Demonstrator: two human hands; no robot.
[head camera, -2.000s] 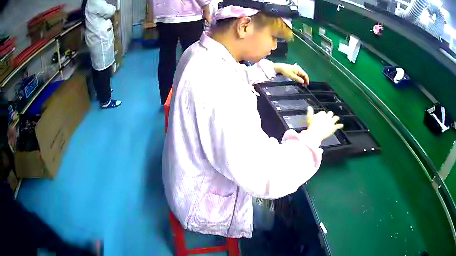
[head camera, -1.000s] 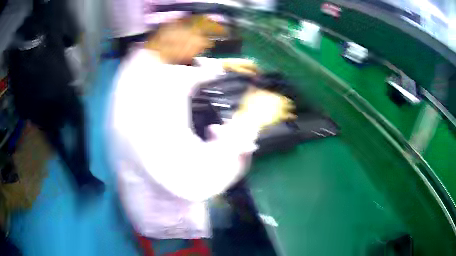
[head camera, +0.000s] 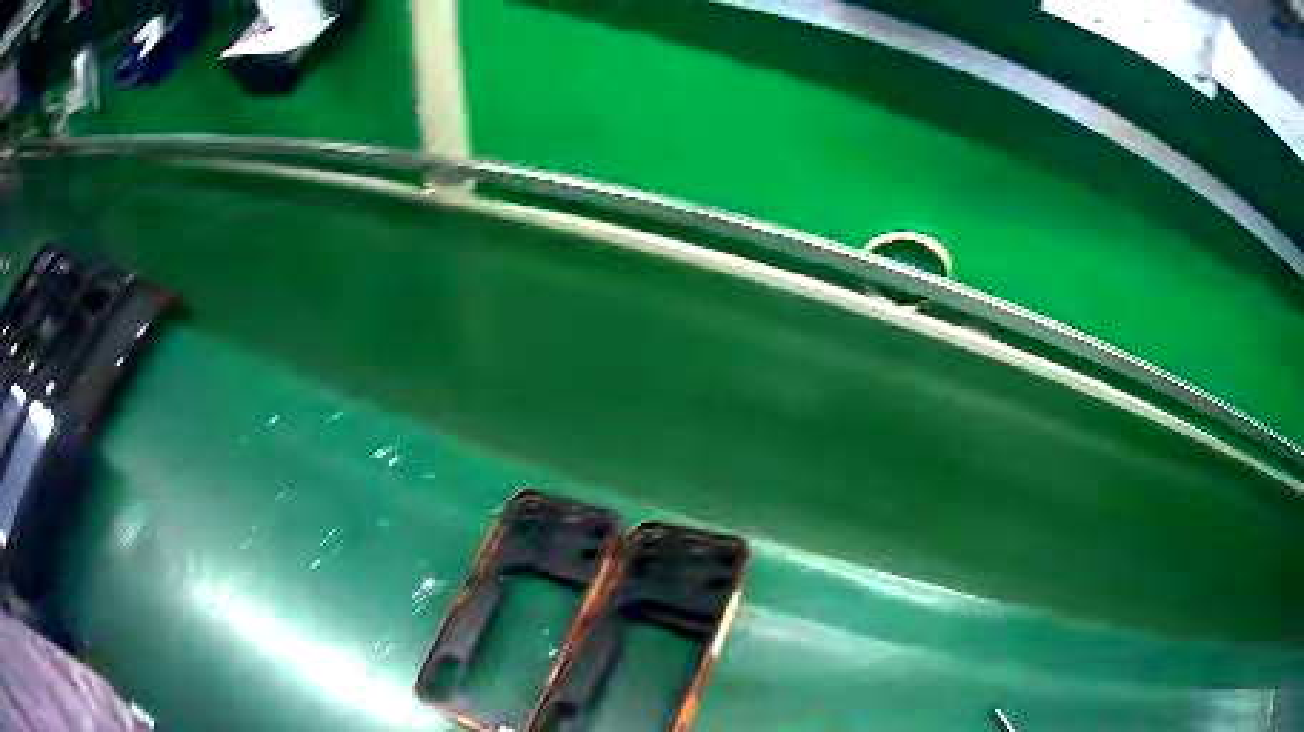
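Two phone housings (head camera: 598, 608) lie side by side on the green bench (head camera: 286, 572) at the lower middle. They are black inside with orange-copper edges and a rectangular opening each. The right one is cut off by the bottom edge of the picture. A thin light-coloured tip of some object (head camera: 1004, 719) shows at the bottom edge, right of them; I cannot tell what it is. Neither of my hands is in the picture.
A black phone tray (head camera: 86, 336) is at the far left, partly cut off. A pinkish sleeve (head camera: 50, 679) shows at the lower left corner. White specks lie left of the housings. A metal rail (head camera: 687, 243) and a pale ring (head camera: 911, 246) are at the green back panel.
The view has swung right, from the pink-smocked neighbour and tray to the bench. The tray is now at the left edge and the two housings have come into view.
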